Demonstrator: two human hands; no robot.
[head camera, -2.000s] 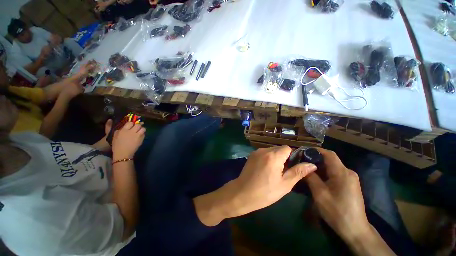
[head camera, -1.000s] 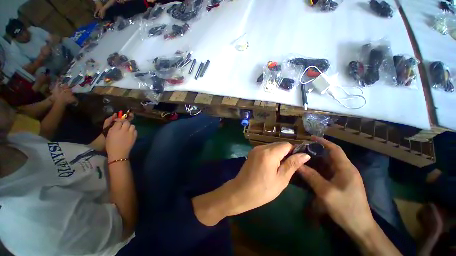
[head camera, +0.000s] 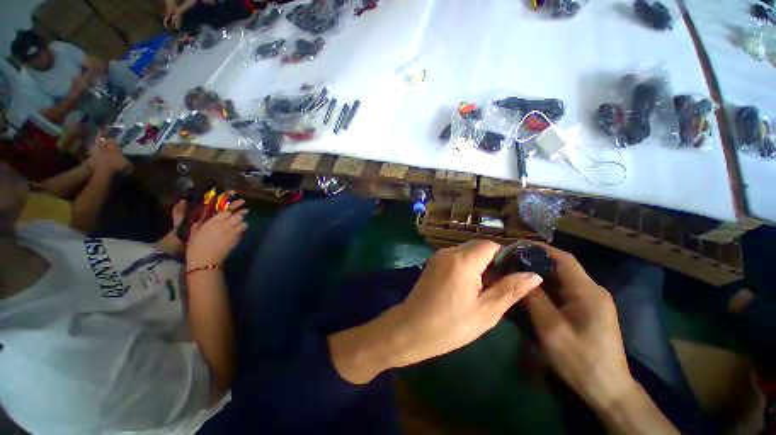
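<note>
A small black unit (head camera: 533, 260) with a round dark end is held above my lap, below the table's front edge. My left hand (head camera: 451, 299) grips it from the left, with the thumb at its near side. My right hand (head camera: 581, 321) grips it from the right, with fingers curled around its side and underneath. The round end faces up towards me. Most of the unit's body is hidden by my fingers.
The white-covered table (head camera: 374, 85) bears bagged black cable sets (head camera: 630, 110) and a white cable with adapter (head camera: 551, 142). A wooden compartment tray (head camera: 468, 224) and clear plastic bag (head camera: 540, 211) are just beyond my hands. A seated person (head camera: 102, 323) is at left.
The round end of the unit has tilted and shifted slightly between my fingers. Both hands stay around it. The person at left has moved their hands with the coloured cable ends.
</note>
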